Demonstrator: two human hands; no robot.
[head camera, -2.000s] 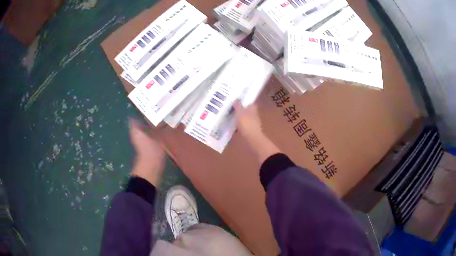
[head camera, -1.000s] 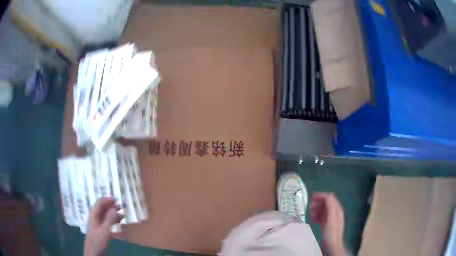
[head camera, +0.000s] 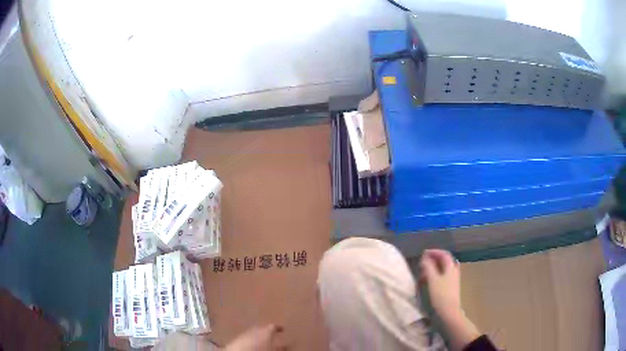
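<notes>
White toothbrush boxes stand in two groups of stacks on the left of the brown cardboard sheet (head camera: 274, 185): an upper group (head camera: 175, 212) with one box lying slantwise on top, and a lower group (head camera: 158, 295). One more box (head camera: 356, 140) is coming out on the black rollers (head camera: 341, 164), partly under the brown curtain flaps (head camera: 375, 140). My left hand (head camera: 257, 338) is low at the bottom edge over the cardboard, partly cut off. My right hand (head camera: 441, 281) is beside my knee, with its fingers curled and nothing visible in it.
The blue shrink tunnel (head camera: 501, 164) with a grey vented control box (head camera: 508, 65) stands at the right. A white wall (head camera: 261, 48) is behind. Another cardboard sheet (head camera: 535, 301) lies at the lower right. Bottles or tubs (head camera: 82, 204) stand on the green floor at the left.
The view has swung toward the wall and tunnel. A box now shows at the roller end. My left hand has moved away from the lower stacks toward the bottom middle.
</notes>
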